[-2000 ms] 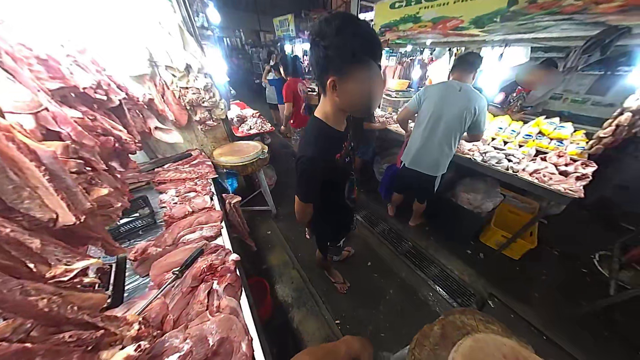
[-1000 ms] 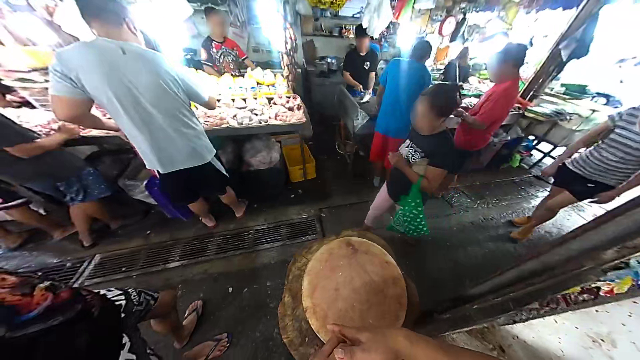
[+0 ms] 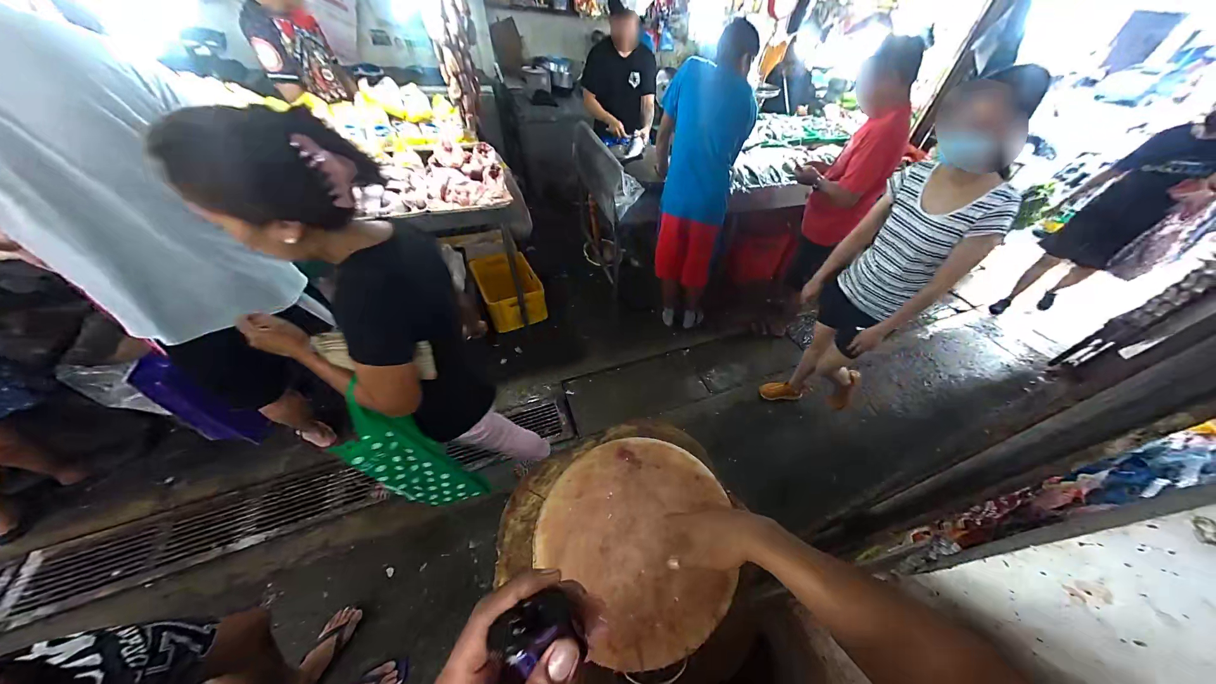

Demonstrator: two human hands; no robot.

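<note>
A round wooden chopping block [image 3: 627, 608] rests on a larger, darker wood base [image 3: 518, 522]. At the bottom, my left hand [image 3: 518, 632] is closed around a small dark object [image 3: 540, 629] with a purple part; its exact kind cannot be made out. My right hand [image 3: 703, 540] reaches in from the lower right over the pale top of the block. Its fingers blur into the wood's colour, so whether they touch it or hold anything is unclear.
A person with a green dotted bag [image 3: 408, 461] passes close by on the left. Beyond a metal floor grate [image 3: 171, 532] stand a yellow crate [image 3: 508, 290] and a meat stall [image 3: 427, 185]. Another person [image 3: 912, 228] walks at right. A white surface [image 3: 1092, 589] lies lower right.
The view has swung far right from the hanging meat. The person with the green bag has moved left across the view. My left hand now shows a dark object; my right hand reaches farther over the block.
</note>
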